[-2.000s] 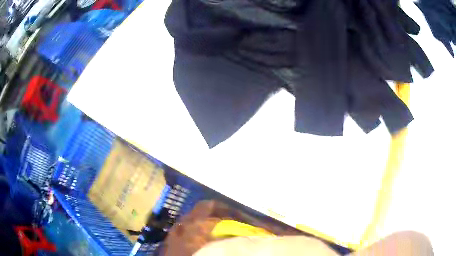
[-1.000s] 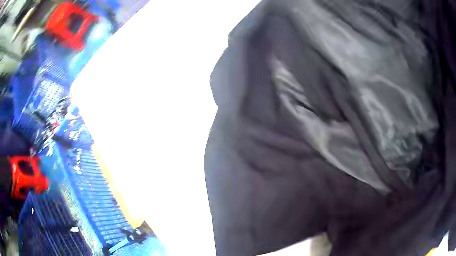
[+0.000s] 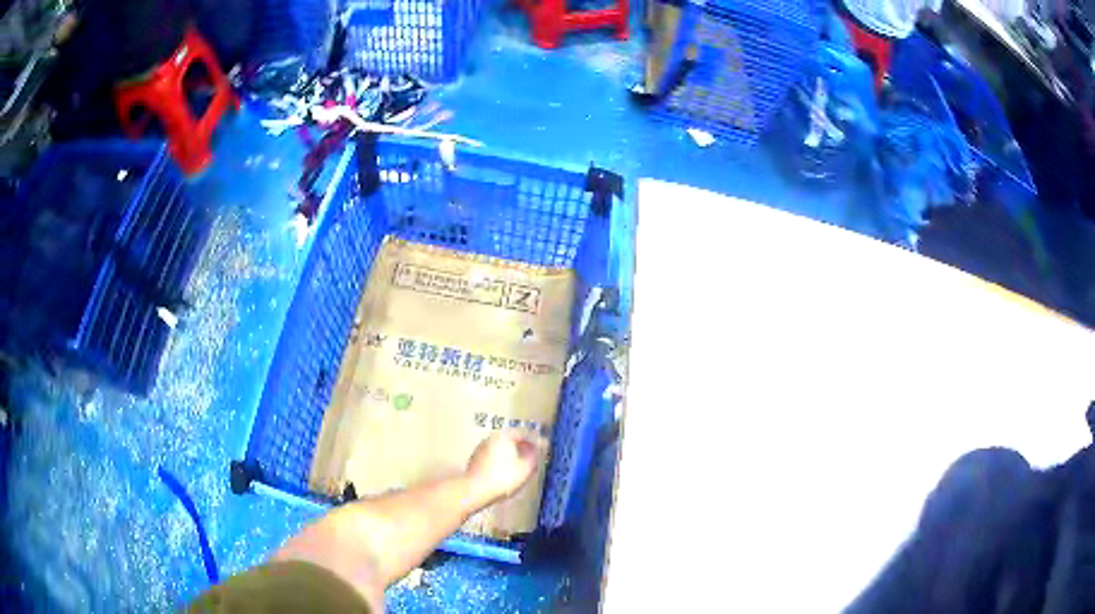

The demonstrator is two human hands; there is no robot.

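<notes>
My left hand [image 3: 502, 468] reaches in from the bottom left, over the near right part of a blue plastic crate [image 3: 270, 414] on the floor. Its fingers look curled, but whether they hold anything does not show. A brown cardboard liner [image 3: 462, 330] with printed characters lies in the crate; no garment shows on it. A dark garment [image 3: 991, 540] is at the bottom right over the white table [image 3: 781, 396], cut off by the picture's edge. My right hand is not in view.
More blue crates stand at the left [image 3: 120, 270] and at the back [image 3: 402, 36]. Red stools [image 3: 180, 96] stand at the top left and top middle. Pale and dark scraps [image 3: 348, 108] lie behind the crate. A blue strip [image 3: 192, 522] lies on the floor.
The view has swung left from the table to the floor crate. The dark garment has shifted to the bottom right corner. My left hand has come into view over the crate.
</notes>
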